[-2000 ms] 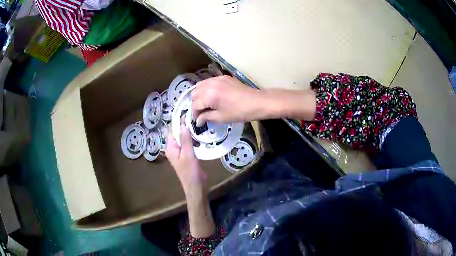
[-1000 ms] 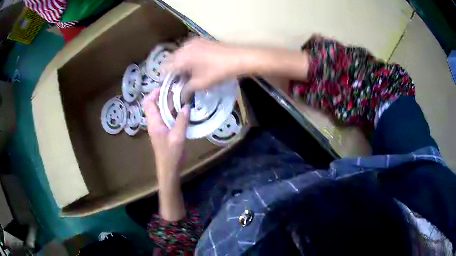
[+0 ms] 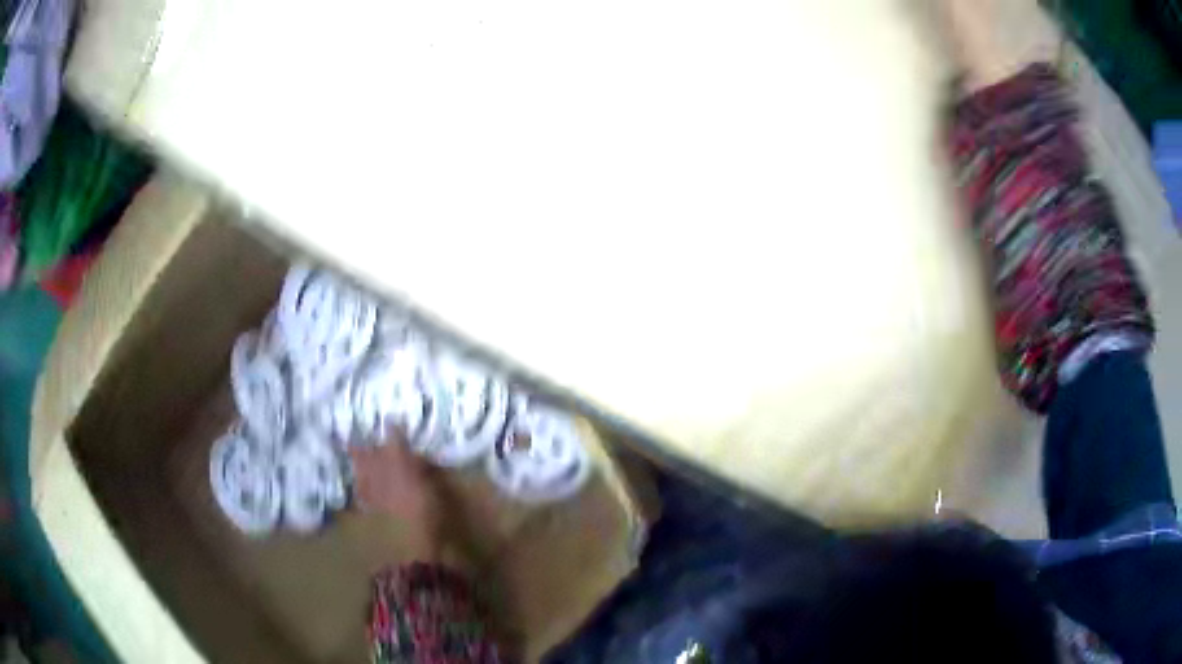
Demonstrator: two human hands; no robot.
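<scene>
White slotted discs (image 3: 311,402) lie in a pile inside the open brown carton (image 3: 110,558). My left hand (image 3: 395,483) is down in the carton at the near edge of the pile. It is blurred, and I cannot tell whether its fingers hold a disc. My right arm reaches up over the right side of the bench. Only the wrist and forearm show at the top edge; my right hand is cut off by the picture's rim.
The pale cardboard-covered bench (image 3: 583,195) fills the upper middle, overexposed, its edge crossing above the carton. Green floor (image 3: 26,350) and a green and red item (image 3: 78,195) are at the left. Dark clothing is at the bottom.
My hands have parted from the disc they held together. My left hand has gone down into the carton, my right arm up and right across the bench. The view has shifted.
</scene>
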